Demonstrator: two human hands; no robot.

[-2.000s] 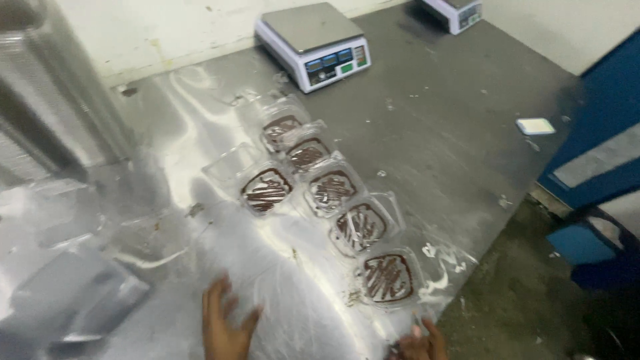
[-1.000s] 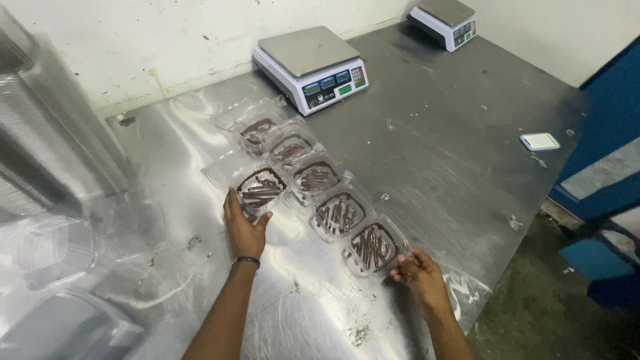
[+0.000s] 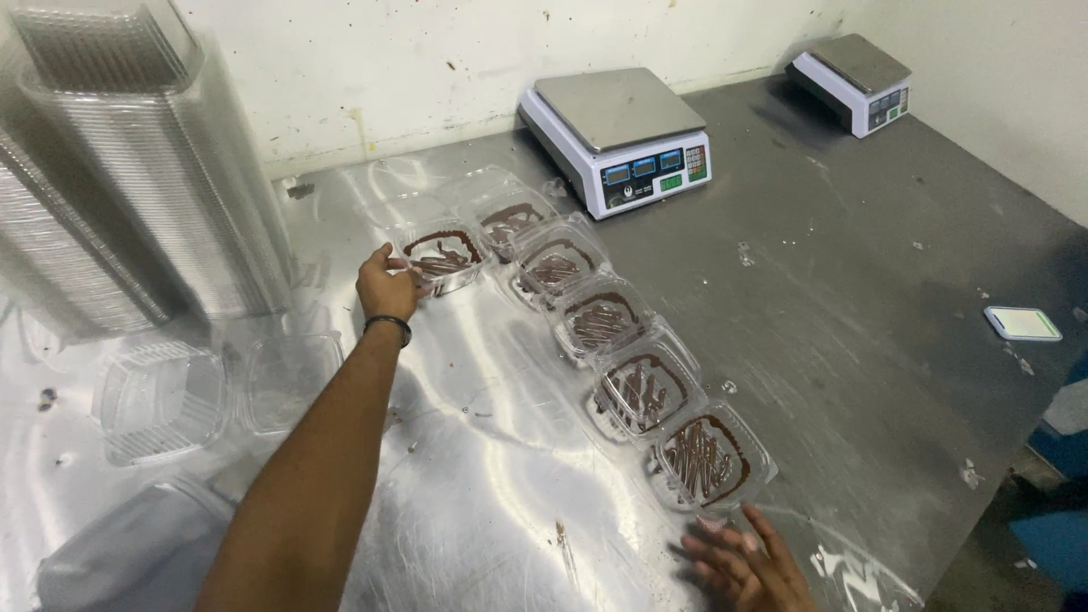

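My left hand [image 3: 389, 287], with a dark band on its wrist, grips the near left corner of a clear plastic clamshell container [image 3: 442, 262] striped with brown sauce. Right of it, several more such containers run in a diagonal row toward me, from the one by the scale [image 3: 512, 223] to the nearest one [image 3: 704, 459]. Brown sauce rings and stripes show in each. My right hand [image 3: 744, 561] hovers just below the nearest container, fingers spread, holding nothing.
Tall stacks of clear containers [image 3: 161, 170] stand at the left, with an open clamshell [image 3: 166, 404] and a plastic bag [image 3: 127, 544] nearer. A digital scale [image 3: 620, 110] and a second scale [image 3: 860, 64] stand along the wall. A phone [image 3: 1023, 324] lies at the right.
My left hand has moved the separate container away from me, up beside the far end of the row. My right hand has come off the nearest container.
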